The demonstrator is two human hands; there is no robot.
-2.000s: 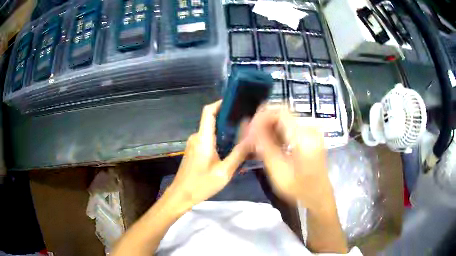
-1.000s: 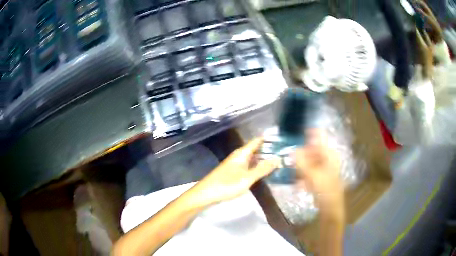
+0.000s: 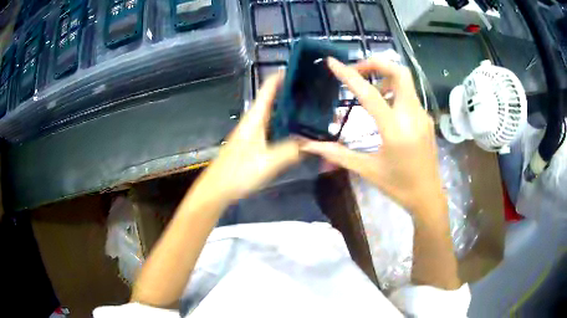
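Note:
A teal keypad phone (image 3: 287, 102) is held upright and slightly tilted in my left hand (image 3: 252, 140), with fingers on its left side and thumb near its lower end. My right hand (image 3: 398, 133) holds a dark-bordered screen lens (image 3: 317, 99) by its edges, index fingertip at the top and thumb at the bottom. The lens is over the phone's dark screen; whether it touches is not clear. The hands and phone are somewhat blurred, and the keypad is mostly hidden. The lens tray (image 3: 268, 20) lies behind them.
Stacked phone trays (image 3: 143, 59) stand at the upper left on the dark bench (image 3: 124, 136). A white fan (image 3: 494, 107), a white box (image 3: 429, 13) and a black hose (image 3: 547, 81) are at the right. Below are cartons with clear discarded film (image 3: 388, 233) and a whitish bag (image 3: 122, 233).
The view swung right over the film carton and came back. The phone was held over that carton and is now before the lens tray. A lens now shows in my right hand.

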